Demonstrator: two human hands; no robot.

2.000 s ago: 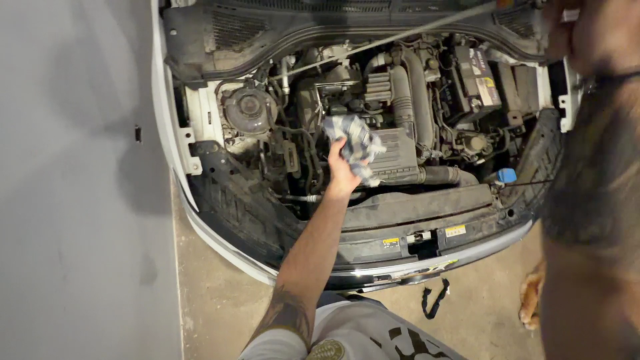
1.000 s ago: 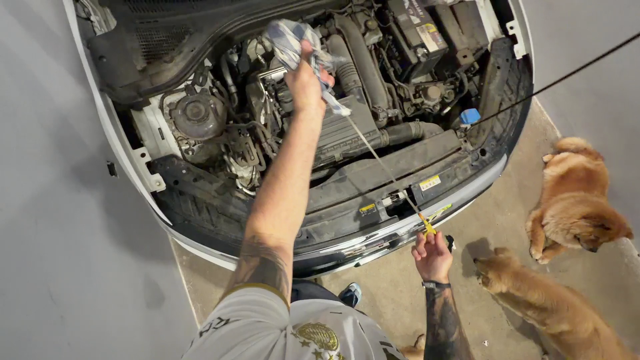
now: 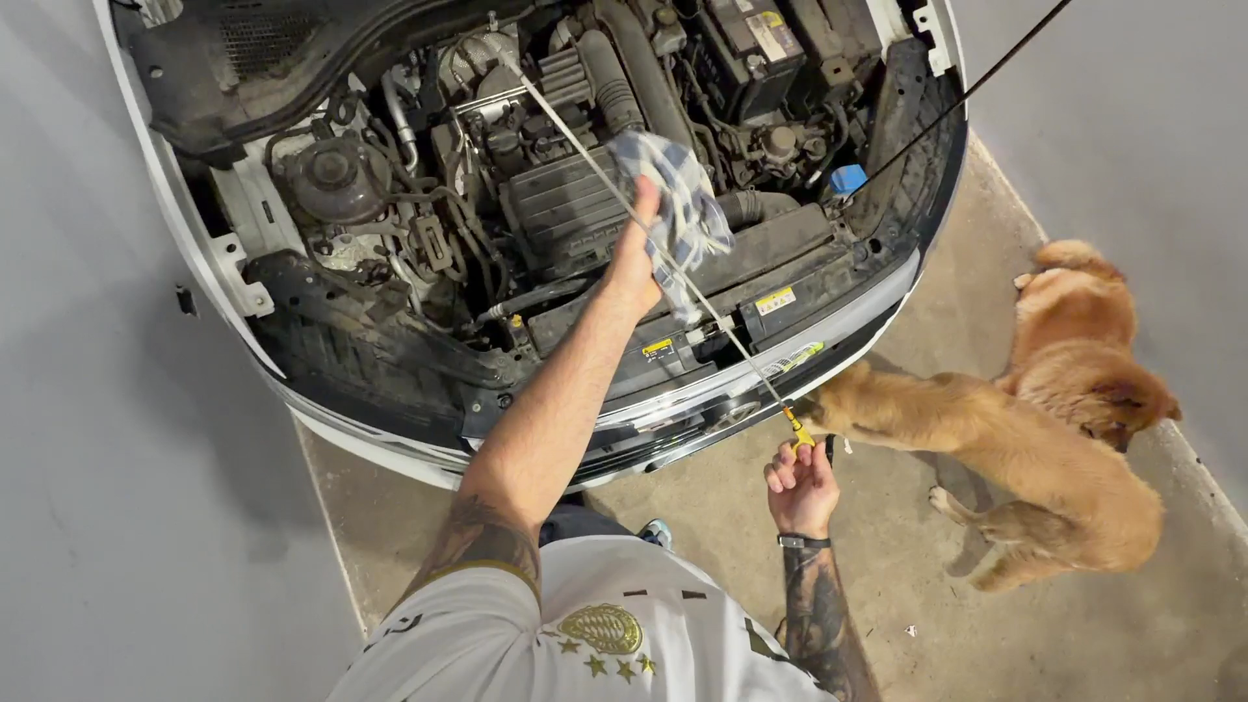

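Observation:
My right hand [image 3: 803, 487], just in front of the bumper, pinches the yellow looped handle [image 3: 800, 433] of an oil dipstick. The long metal dipstick [image 3: 571, 142] runs up and left over the engine bay, with its far end over the upper engine. My left hand [image 3: 636, 249] holds a crumpled blue-and-white checked cloth [image 3: 687, 195] over the right side of the ribbed black engine cover [image 3: 565, 200]. The dipstick crosses over this hand and the cloth's edge, and the left fingers are mostly hidden.
A battery [image 3: 751, 44] and a blue reservoir cap [image 3: 848, 179] are at the bay's right. The hood prop rod [image 3: 960, 102] slants up right. One tan dog [image 3: 1014, 448] stands by the front bumper [image 3: 429, 458]; a second dog [image 3: 1072, 331] lies behind it on the floor.
My right hand has come down from the upper right to in front of the bumper with the dipstick. Since one second ago, the cloth has moved toward the handle and the nearer dog toward the bumper.

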